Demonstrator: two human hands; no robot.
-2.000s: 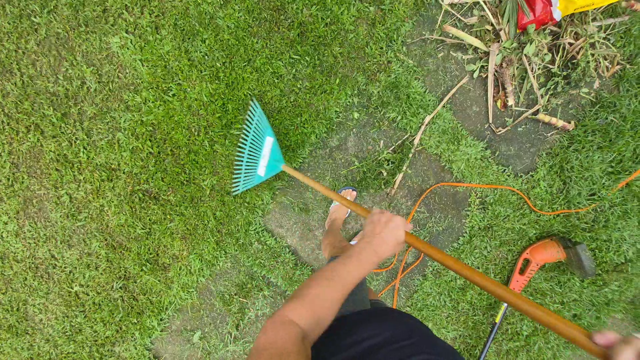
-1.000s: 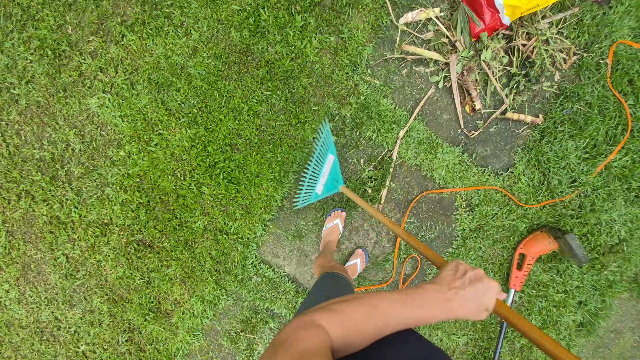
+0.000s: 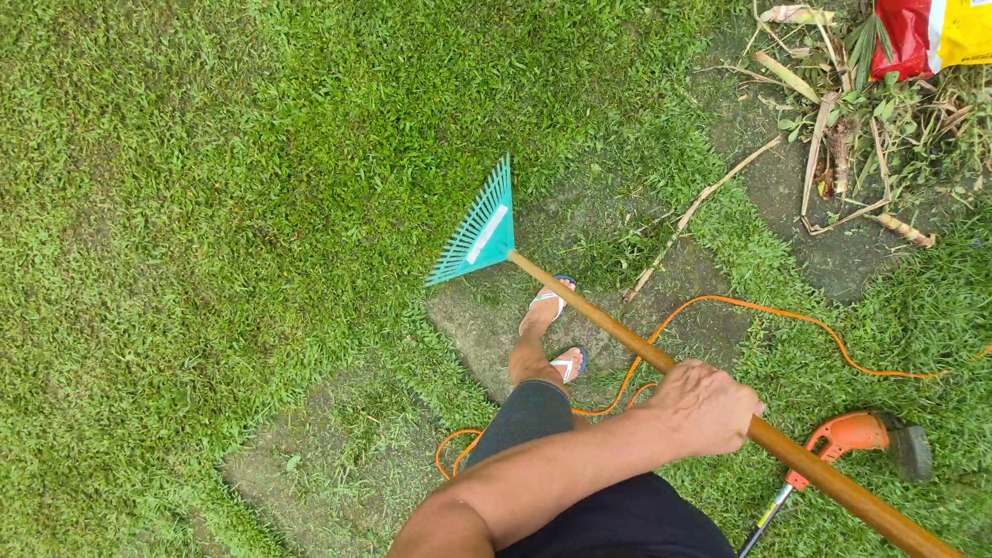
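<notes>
My left hand (image 3: 705, 407) is closed around the wooden handle of a leaf rake, with the forearm reaching across from the lower middle. The handle (image 3: 608, 322) runs diagonally from the upper left to the lower right corner. At its far end the teal fan-shaped rake head (image 3: 488, 232), with a white label on it, lies over the grass by the edge of a stone slab, its tines pointing left. Just below the rake head are my feet in white-strapped flip-flops (image 3: 570, 364). My right hand is out of view.
An orange string trimmer (image 3: 849, 434) lies at the lower right, partly behind the rake handle. An orange cord (image 3: 783, 312) winds over the slab (image 3: 473, 333) and grass. Dry stalks and cut plants (image 3: 837, 147) are heaped at the upper right beside a red and yellow bag (image 3: 903, 39).
The rake head has moved right, closer to my feet, since the earliest frame. My left hand now grips farther from the rake head. My right hand, at the lower right edge then, has left the view.
</notes>
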